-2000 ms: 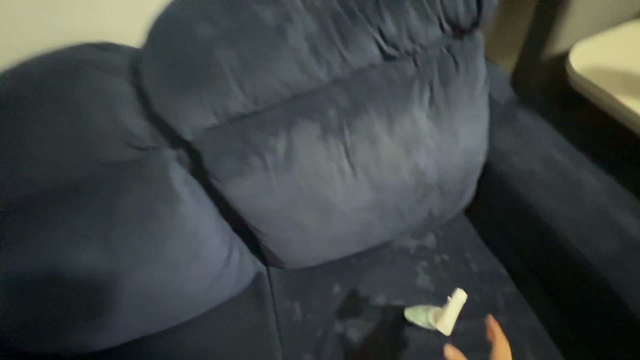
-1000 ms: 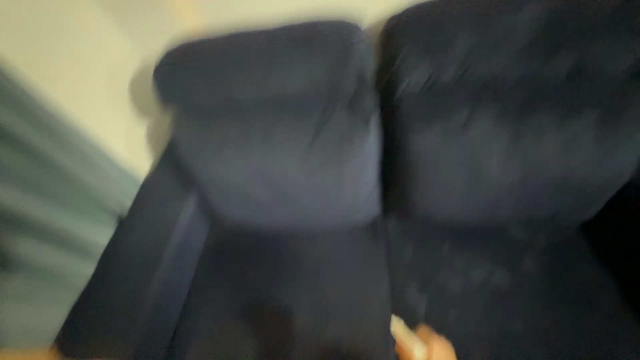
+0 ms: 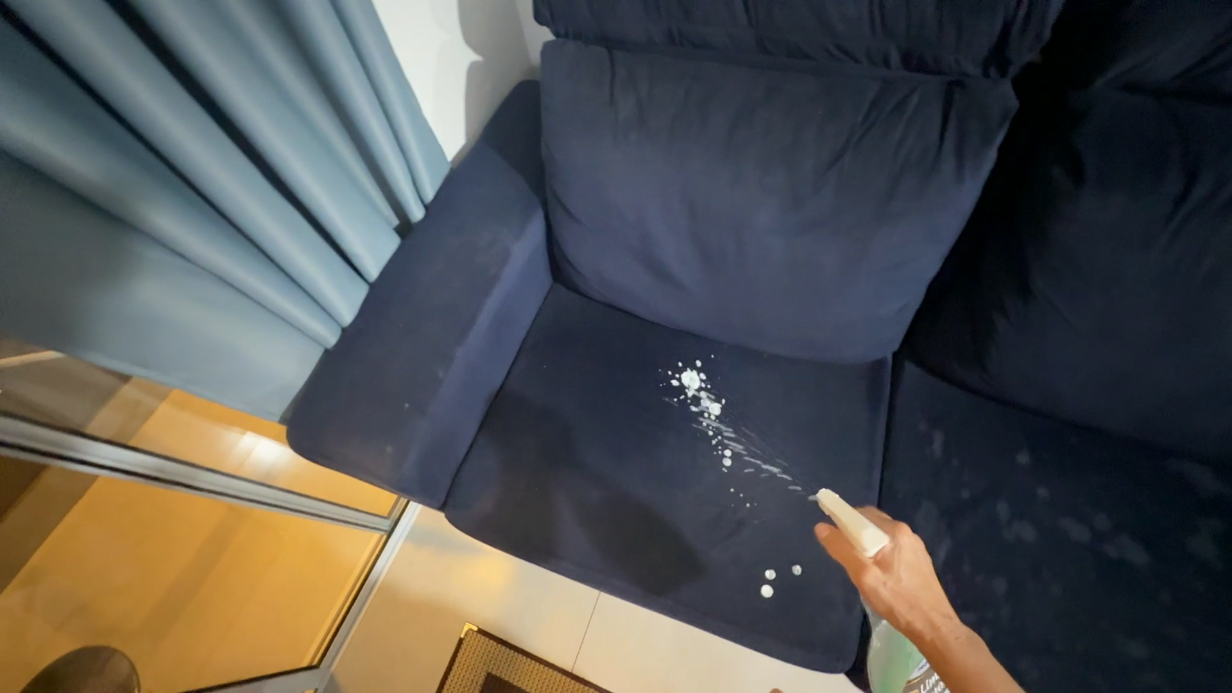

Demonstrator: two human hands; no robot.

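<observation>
My right hand (image 3: 900,582) grips a spray bottle (image 3: 893,657) with a white trigger head and a greenish body, at the lower right over the sofa. A streak of liquid runs from the nozzle toward the left seat cushion (image 3: 597,414) of the dark blue fabric sofa. White foam (image 3: 695,380) lies in spots and blobs at the cushion's middle, with several smaller dots nearer its front edge. A back cushion (image 3: 770,202) rests behind it. Only a tiny bit of skin shows at the bottom edge; whether it is my left hand cannot be told.
The sofa's armrest (image 3: 423,337) stands at the left, against a light blue curtain (image 3: 192,192). A glass sliding door's metal frame (image 3: 192,476) crosses the lower left. A patterned rug (image 3: 510,664) lies on the pale tiled floor (image 3: 539,587). Pale damp-looking patches mark the right seat (image 3: 1020,520).
The view has swung left along the sofa to its curtain side. My right hand now shows shut on the spray bottle, and liquid streams out over the left seat.
</observation>
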